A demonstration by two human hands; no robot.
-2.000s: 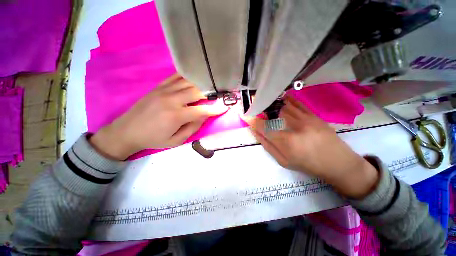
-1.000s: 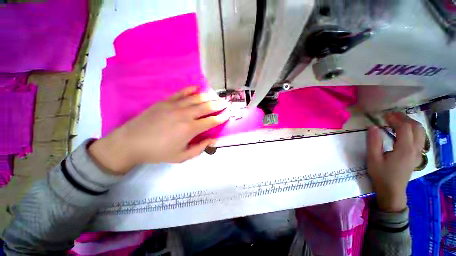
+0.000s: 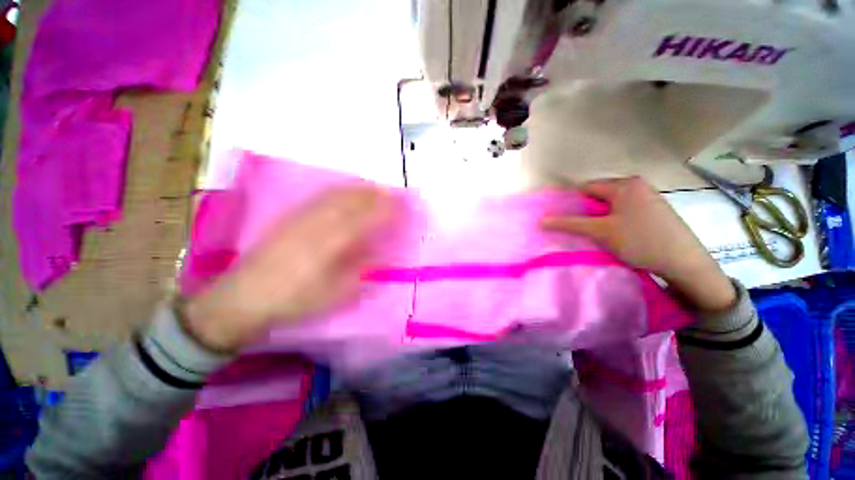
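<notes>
The pink garment panel [image 3: 487, 300] is off the needle area and spread at the table's front edge, its paler side up with brighter pink strips across it. My left hand [image 3: 309, 253] is blurred and lies over the panel's left part; its grip is unclear. My right hand [image 3: 637, 230] holds the panel's upper right edge between thumb and fingers. The sewing machine [image 3: 722, 56] stands behind, its presser foot [image 3: 464, 108] in bright light above the bare needle plate.
Gold-handled scissors [image 3: 773, 220] lie to the right of the machine. Magenta cut pieces [image 3: 70, 159] lie on cardboard [image 3: 159, 169] at left. A blue crate [image 3: 787, 366] stands at lower right. More pink cloth [image 3: 253, 412] hangs below the table's edge.
The panel has come out from under the foot towards me and now shows its paler side. My right hand has left the scissors and moved left onto the cloth. The view has shifted.
</notes>
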